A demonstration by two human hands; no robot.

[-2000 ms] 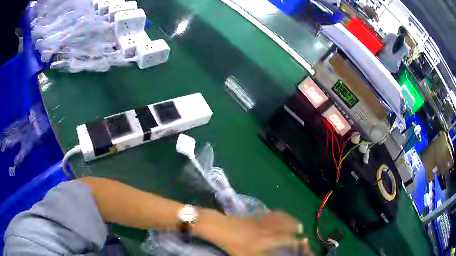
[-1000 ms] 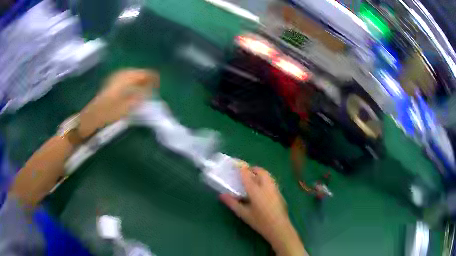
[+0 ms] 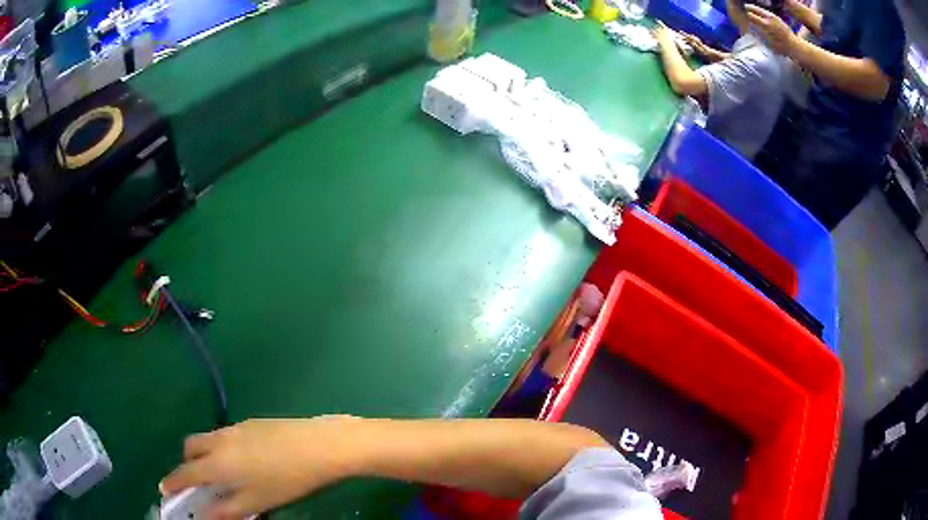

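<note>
My right hand (image 3: pixel 249 469) comes in from the lower right, fingers bent over a white power strip unit (image 3: pixel 191 505) that is cut off by the bottom edge. A dark test lead (image 3: pixel 204 350) runs from the wire harness (image 3: pixel 158 291) down to behind this hand; its end is hidden. Another white unit (image 3: pixel 76 457) with outlet slots lies to the left, with clear plastic beside it. My left hand is not in view.
Bagged units (image 3: pixel 499 96) lie on the green mat (image 3: pixel 336 274) at the back. Red bins (image 3: pixel 702 335) and a blue bin (image 3: pixel 758 193) stand at right. The black box (image 3: pixel 97 193) with a tape roll (image 3: pixel 90 137) is at left. People are at upper right.
The view has swung to the right, bringing in the bins and bagged units. My left hand has left the picture. My right hand is now over a unit at the bottom left.
</note>
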